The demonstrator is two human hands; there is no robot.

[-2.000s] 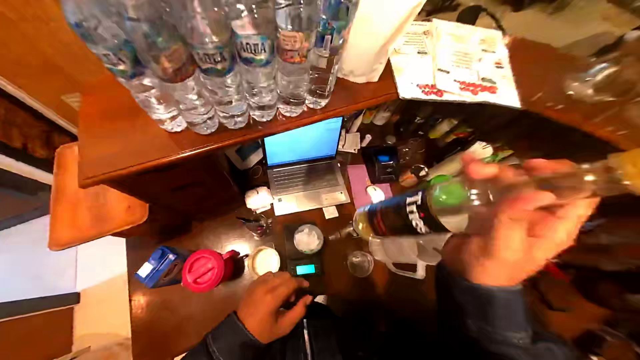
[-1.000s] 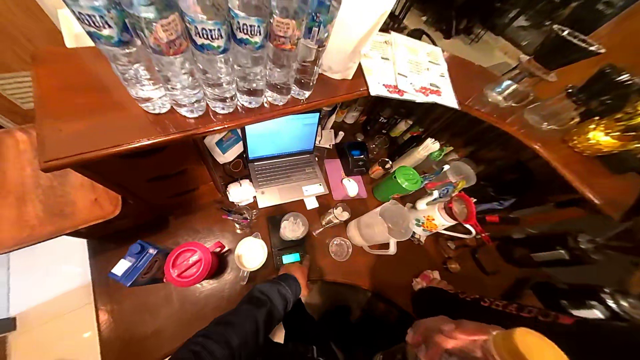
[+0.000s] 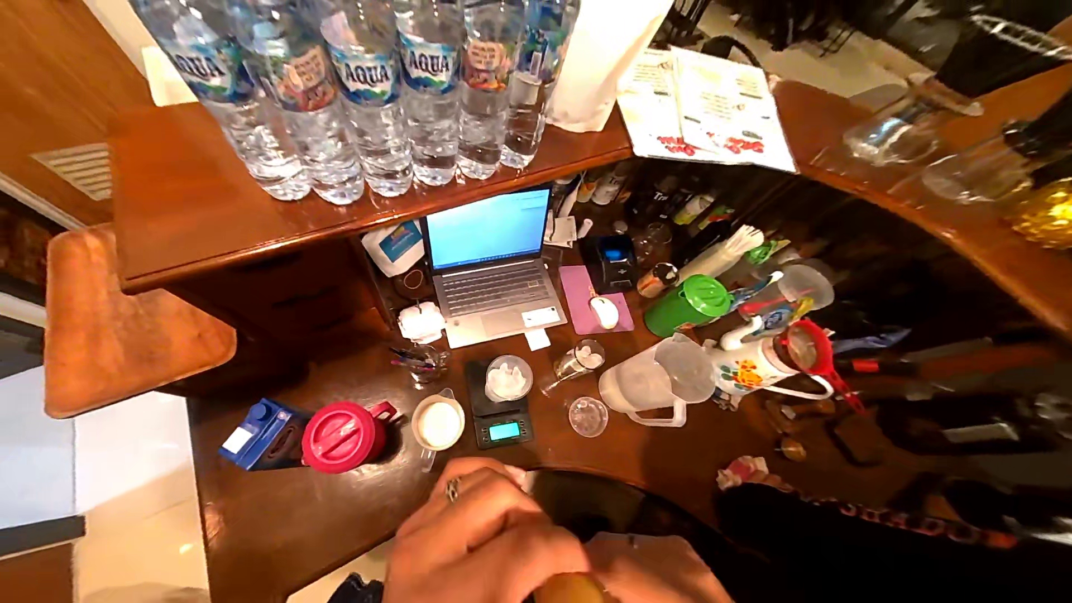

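Observation:
At the bottom centre, my left hand (image 3: 481,536), with a ring, is closed around the top of a mostly hidden bottle; its yellow cap (image 3: 573,589) shows between my hands. My right hand (image 3: 657,569) presses in from the right, fingers largely hidden. Beyond them a clear cup of ice (image 3: 508,378) stands on a black digital scale (image 3: 504,431) with a lit display. A measuring jug of whitish liquid (image 3: 438,423) is left of the scale. To its right are a glass jigger-like vessel (image 3: 579,360), a small clear cup (image 3: 588,417) and a frosted plastic pitcher (image 3: 657,381).
A red lidded pitcher (image 3: 343,437) and a blue carton (image 3: 264,434) stand at left. Behind are a laptop (image 3: 498,285), a mouse (image 3: 604,312) and a green pitcher (image 3: 688,306). Several water bottles (image 3: 366,100) line the raised counter (image 3: 276,230). A floral enamel pot (image 3: 745,368) is at right.
The right hand has brought the bottle from the right down to the bottom centre. My left hand has left the scale's edge and come to the bottle.

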